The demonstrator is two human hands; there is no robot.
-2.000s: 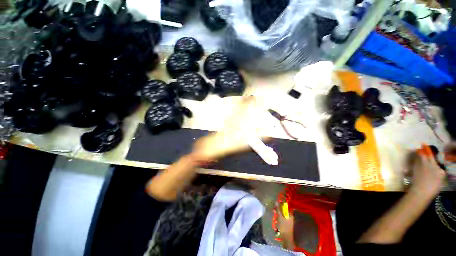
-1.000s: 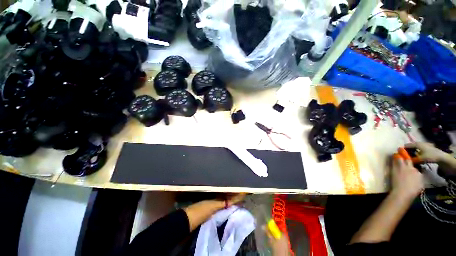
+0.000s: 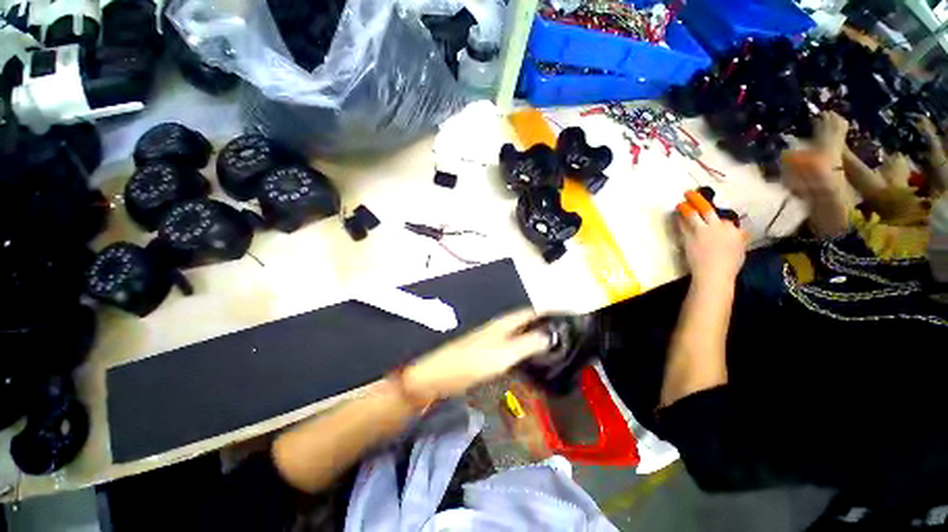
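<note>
My left hand [image 3: 507, 345], blurred, reaches right over the bench's front edge. Its fingers are closed on a glossy black camera head [image 3: 561, 351]. My right hand cannot be made out. A black work mat [image 3: 249, 369] lies slanted along the bench edge, with a white cloth strip [image 3: 411, 308] across its upper side. Several black camera heads [image 3: 204, 231] with rings of pale dots stand at the left. Pliers [image 3: 442, 231] lie beyond the mat, with small black blocks [image 3: 361, 221] near them.
Black housings [image 3: 47, 421] crowd the left. A plastic bag [image 3: 343, 104] and blue bins [image 3: 613, 64] stand behind. More black heads [image 3: 543, 216] sit by orange tape [image 3: 598, 234]. A neighbour's hand [image 3: 713, 244] works at the right. A red stool [image 3: 598, 421] stands below.
The view has turned right. My left hand has come up from below the bench edge and now holds a camera head. The yellow-handled tool shows smaller, and the hand by it no longer shows clearly.
</note>
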